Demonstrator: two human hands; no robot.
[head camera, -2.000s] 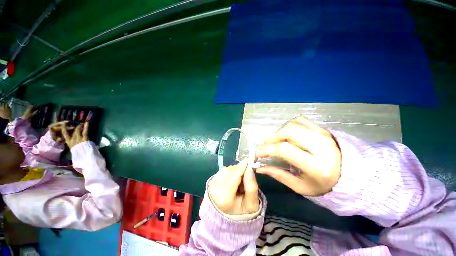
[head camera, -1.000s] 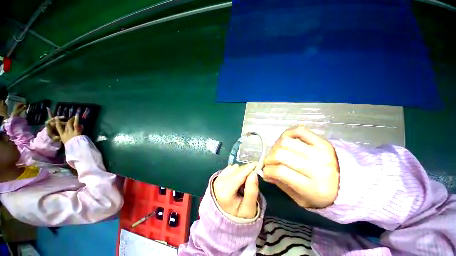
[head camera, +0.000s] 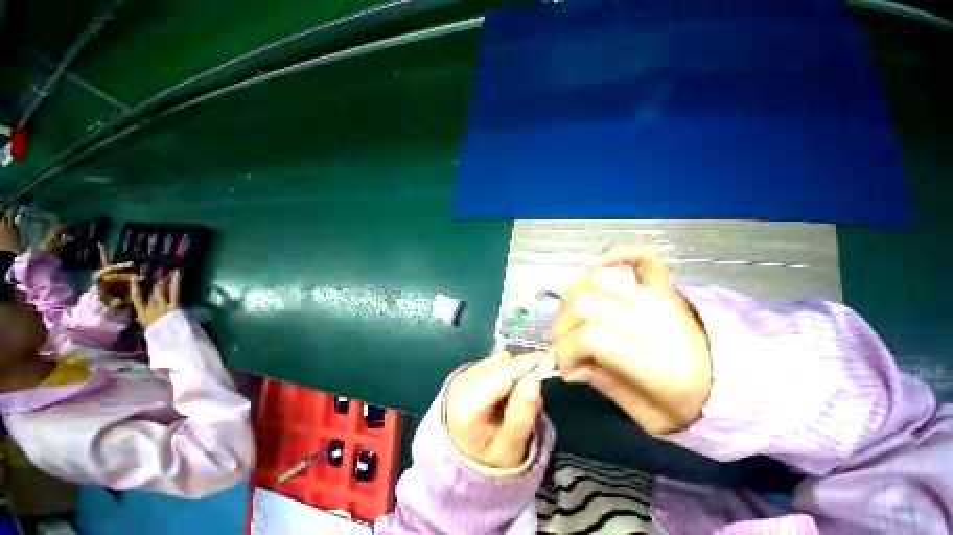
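My left hand (head camera: 500, 405) and my right hand (head camera: 630, 340) meet at the fingertips over the front edge of the grey-beige sheet (head camera: 752, 251). A tiny white piece (head camera: 547, 367) is pinched between the fingertips of both hands. Its exact shape is too small to tell. Faint, blurred greenish-grey marks show over the sheet just left of my right hand; I cannot tell if they belong to a ring. A small white piece (head camera: 447, 309) lies on the green bench left of the sheet.
A blue mat (head camera: 679, 115) lies beyond the sheet. A red compartment tray (head camera: 300, 423) at lower left holds several black pieces, a pen (head camera: 300, 467) and a paper (head camera: 298, 514). Farther left, a person in pink works at a black tray (head camera: 162, 242).
The pale ring that stood up above my fingertips no longer shows clearly. My right hand has tilted, its upper fingers lifted. Both hands still pinch the white piece.
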